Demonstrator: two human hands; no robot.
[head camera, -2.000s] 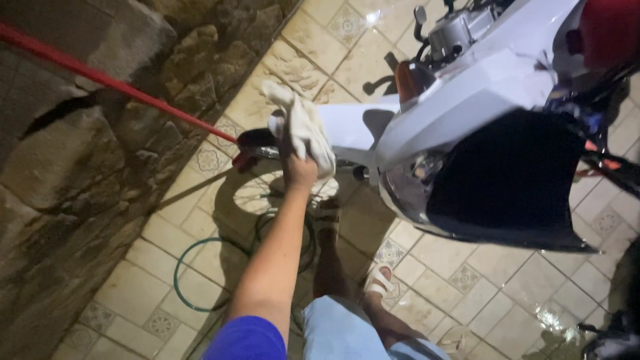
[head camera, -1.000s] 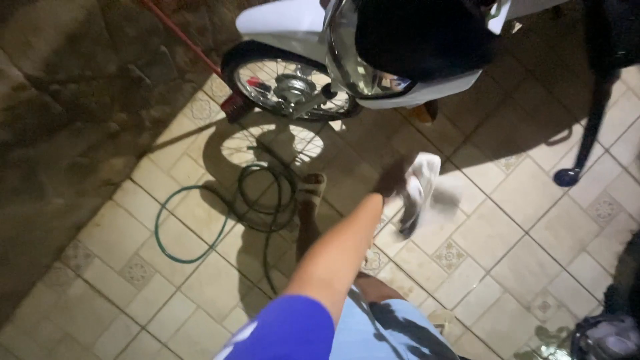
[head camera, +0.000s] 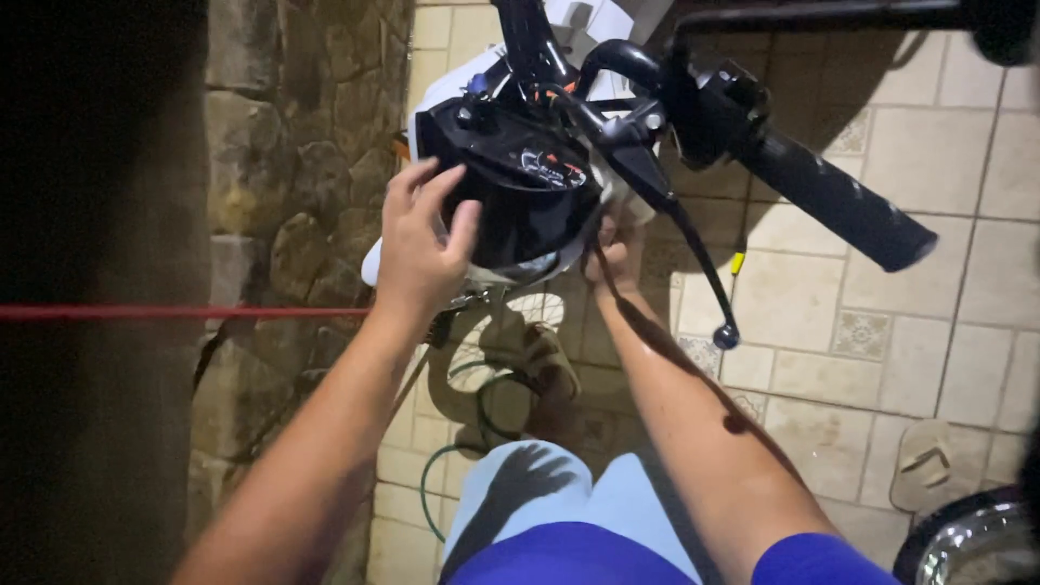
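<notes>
My left hand (head camera: 426, 231) is at the left side of the motorcycle's front headlight cowl (head camera: 516, 215), its fingers spread and partly over the dark surface; whether it touches is hard to tell. My right hand (head camera: 613, 256) is at the cowl's right lower edge, fingers curled, partly hidden by the cowl and shadow, so what it holds cannot be told. Above the cowl lies the instrument cluster (head camera: 552, 166). To the right extend a black brake lever (head camera: 699, 244) and a rubber handlebar grip (head camera: 845, 199). No cloth shows in this view.
A stone wall (head camera: 309, 203) stands at left, with a red pole or strap (head camera: 187, 312) across it. A green hose (head camera: 426, 487) lies on the tiled floor (head camera: 821, 374). At right are a slipper (head camera: 924, 467) and a round shiny metal object (head camera: 975, 540). A mirror (head camera: 1006, 32) juts in top right.
Both hands are now at the motorcycle's front. The light cloth seen in a hand earlier is out of sight. The view has moved much closer over the handlebar.
</notes>
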